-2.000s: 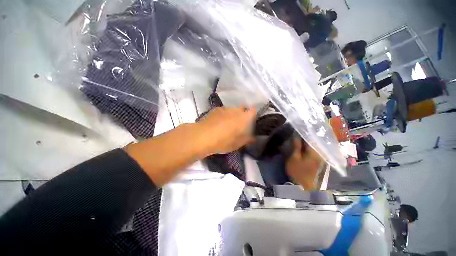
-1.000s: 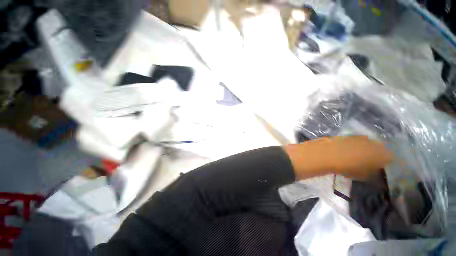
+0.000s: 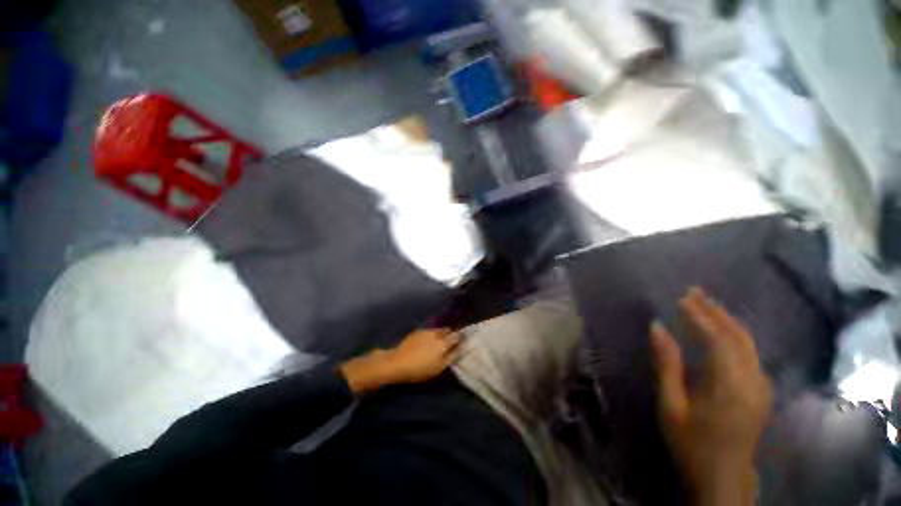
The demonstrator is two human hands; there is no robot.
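A large dark grey cloth (image 3: 642, 287) lies at the right in front of me, with a second dark grey cloth (image 3: 316, 247) at the left. My right hand (image 3: 713, 390) is over the right cloth, fingers apart and holding nothing. My left hand (image 3: 415, 356) is low in the centre at the edge of a beige cloth (image 3: 524, 361), its fingers curled. Blur hides whether it grips anything. White pieces lie beside the left cloth, one large and rounded (image 3: 148, 331), one smaller (image 3: 425, 212).
A red stool (image 3: 163, 153) stands on the floor at the upper left. A cardboard box (image 3: 301, 40) and a blue box (image 3: 415, 15) are at the top. A grey device with a blue panel (image 3: 481, 87) stands near the centre. White papers (image 3: 672, 168) are piled at the upper right.
The view has swung left and down, away from the machine and plastic bag. My left hand has left the bag area and is now low in the centre. My right hand shows open over dark cloth.
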